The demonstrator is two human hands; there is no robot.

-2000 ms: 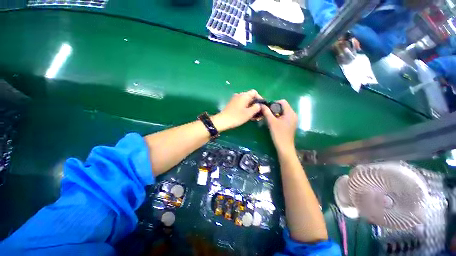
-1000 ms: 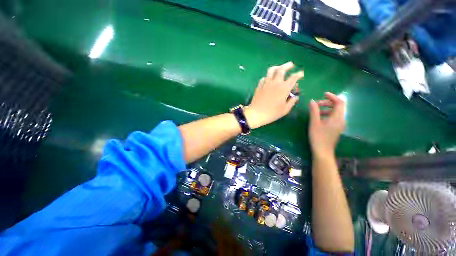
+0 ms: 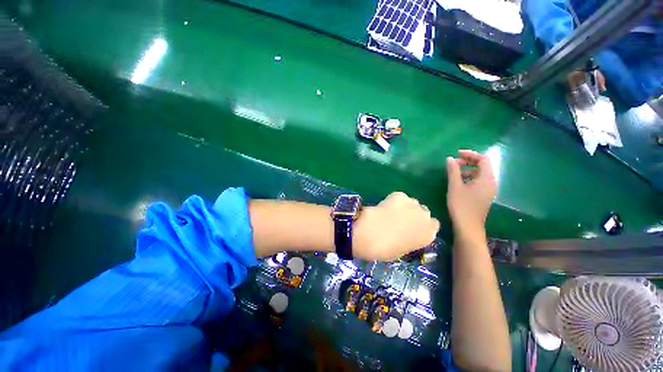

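A partly assembled unit (image 3: pixel 377 129) lies on the green belt ahead of my hands, a dark shell joined to a pale disc with a small white tab. My left hand (image 3: pixel 398 227) is over the upper right part of the clear blister tray (image 3: pixel 429 298), knuckles up; its fingertips are hidden, and a small dark and shiny part shows just below them. Inner modules (image 3: pixel 366 301) with orange-gold parts and pale discs sit in the tray. My right hand (image 3: pixel 472 182) is above the belt to the right, fingers curled and apart, with nothing visible in it.
A slanting metal post (image 3: pixel 581 256) and a small white fan (image 3: pixel 607 320) are at the right. Stacked blister trays (image 3: pixel 36 167) stand at the left. Across the belt are gridded sheets (image 3: pixel 401 27), a black box (image 3: pixel 480 40) and another person's blue sleeve (image 3: pixel 549 25). Another dark unit (image 3: pixel 613 223) lies far right.
My left hand has moved down from the belt to the tray, and the unit now lies uncovered on the belt. My right hand has stayed nearly in place. Another dark unit shows at the right.
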